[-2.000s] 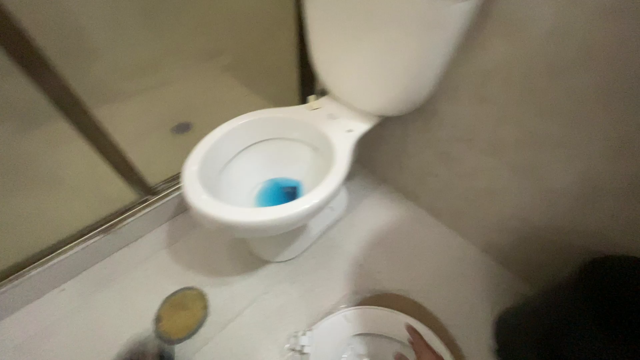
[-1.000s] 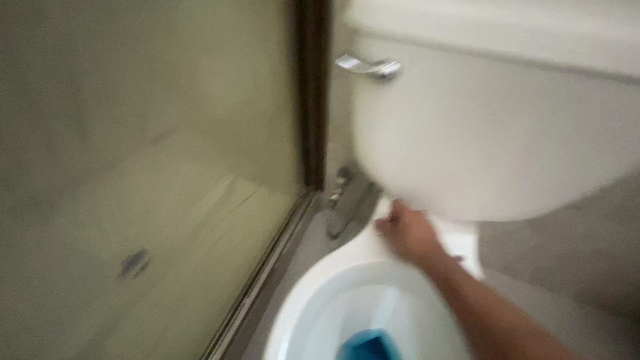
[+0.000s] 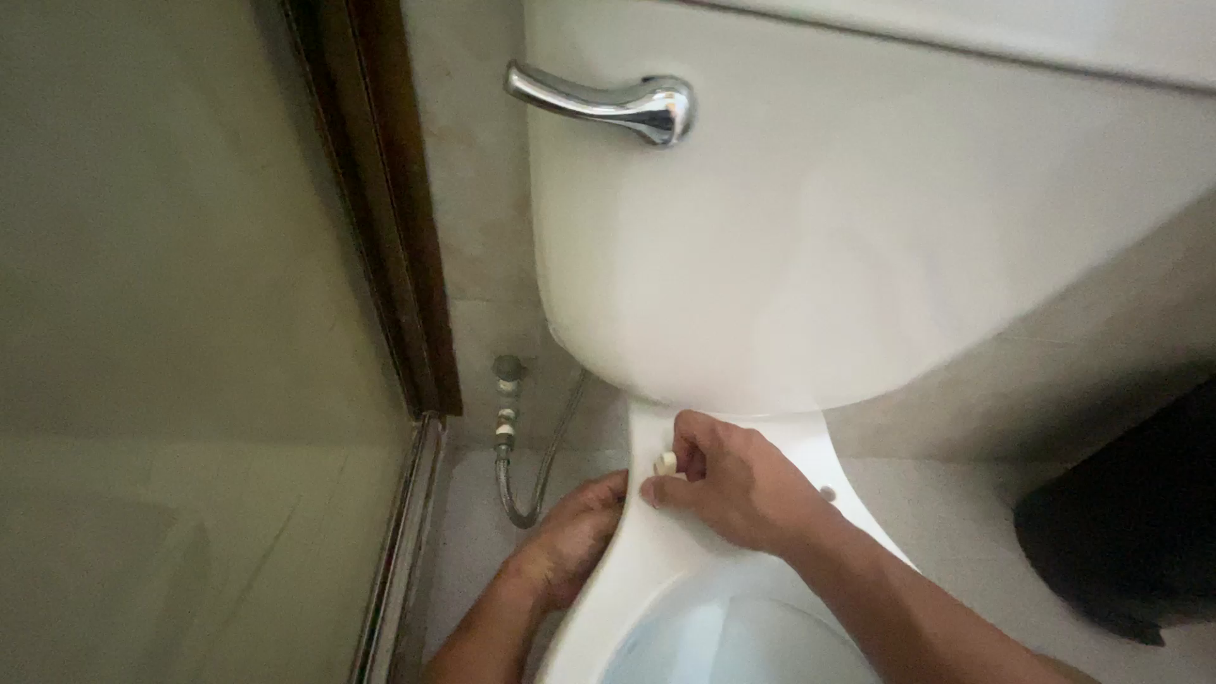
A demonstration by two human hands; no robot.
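The white toilet bowl (image 3: 594,608) has a flat rear deck below the tank (image 3: 760,237). On the deck's left side stands a small cream plastic piece (image 3: 666,464), with the thumb and curled fingers of my right hand (image 3: 727,480) around it. Whether they grip it firmly is hard to see. My left hand (image 3: 579,532) reaches under the deck's left edge, its fingertips hidden beneath the rim, so what they touch does not show. A bolt hole (image 3: 827,494) is visible in the deck to the right of my right wrist.
A chrome flush lever (image 3: 617,103) is on the tank's upper left. The shutoff valve (image 3: 507,370) and braided supply hose (image 3: 518,513) are against the wall beside my left hand. Glass shower door (image 3: 190,332) at left, with its metal track (image 3: 404,551); black bin (image 3: 1130,513) at right.
The view has moved much closer to the tank and deck. My left hand has come in at the bowl's left side. A hand was at the deck's left side one second ago too.
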